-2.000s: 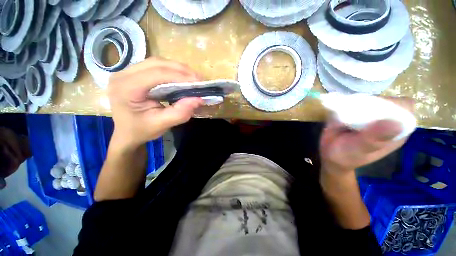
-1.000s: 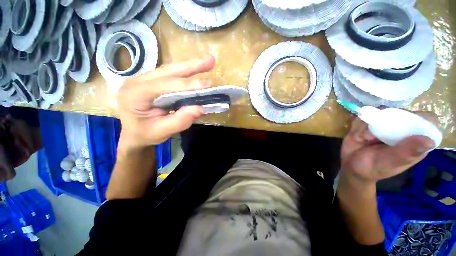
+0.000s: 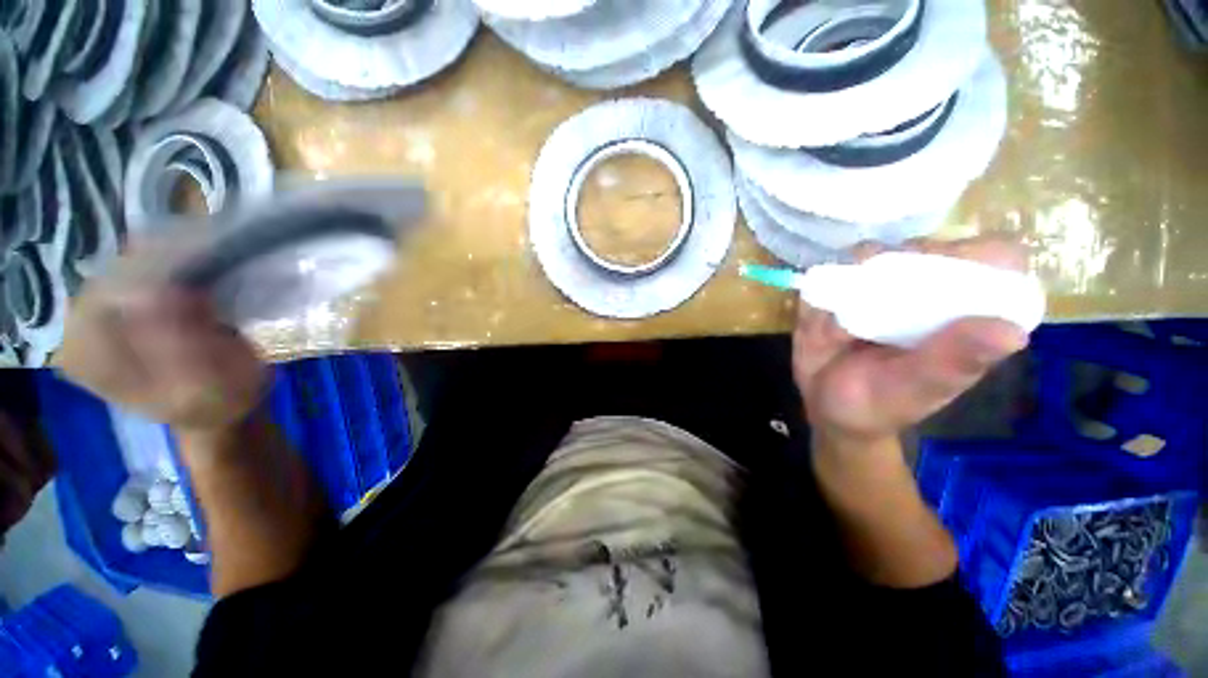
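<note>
My left hand (image 3: 166,331), blurred, grips a grey flanged ring (image 3: 311,219) by its left side, above the bench's front edge. The ring is tilted and its dark collar shows. My right hand (image 3: 881,358) holds a white glue bottle (image 3: 914,298) lying sideways. The bottle's teal-green nozzle tip (image 3: 771,276) points left, close to the right rim of another flanged ring (image 3: 556,252) that lies flat on the bench between my hands. Its open centre shows the tan bench top. I cannot tell whether the tip touches anything.
The tan bench (image 3: 451,285) bears a leaning pile of flanged rings (image 3: 848,199) at right, further stacks (image 3: 364,60) at the back and overlapping rings (image 3: 106,93) at left. Below are a blue bin with white balls (image 3: 156,514) and a blue crate of small dark rings (image 3: 1086,563).
My left hand has moved left with its ring, which has tilted and shows more of its underside. The camera view has shifted. The right hand still holds the bottle, now lying more level.
</note>
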